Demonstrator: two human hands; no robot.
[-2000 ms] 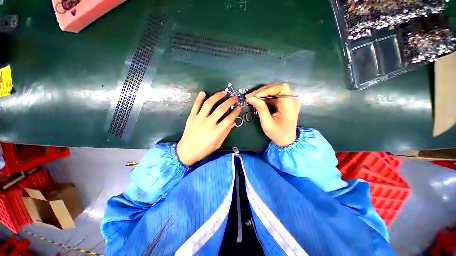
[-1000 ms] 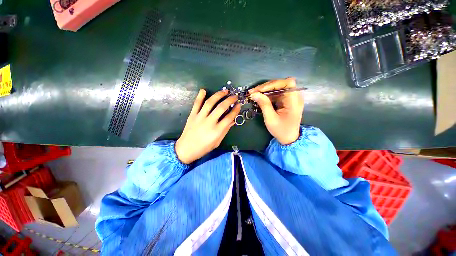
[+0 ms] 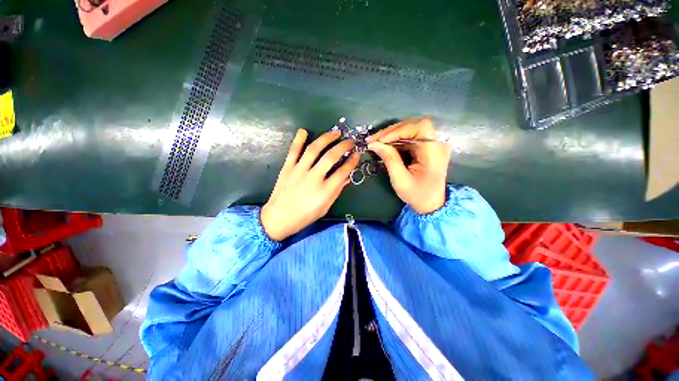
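Observation:
A small cluster of flex circuits (image 3: 357, 132) with shiny silver squares lies on the green mat between my hands. Ring ends (image 3: 357, 175) show just below my fingertips. My left hand (image 3: 309, 182) lies palm down with its fingers spread, its fingertips touching the cluster's left side. It hides part of the parts, and I cannot tell if it pinches one. My right hand (image 3: 417, 167) holds thin tweezers (image 3: 417, 141) like a pen, the tip at the cluster. Which piece the tip touches is too small to tell.
Clear strips with dark dots (image 3: 195, 111) lie at left and behind my hands (image 3: 320, 63). A blister tray (image 3: 566, 93) heaped with parts is at right beside a cardboard sheet (image 3: 662, 141). A pink tray (image 3: 119, 18) is at upper left, a yellow label (image 3: 7, 113) at the left edge.
My right hand and the tweezers have shifted slightly, with the tweezers tilting up and then lying flatter again. My left hand has stayed nearly in place.

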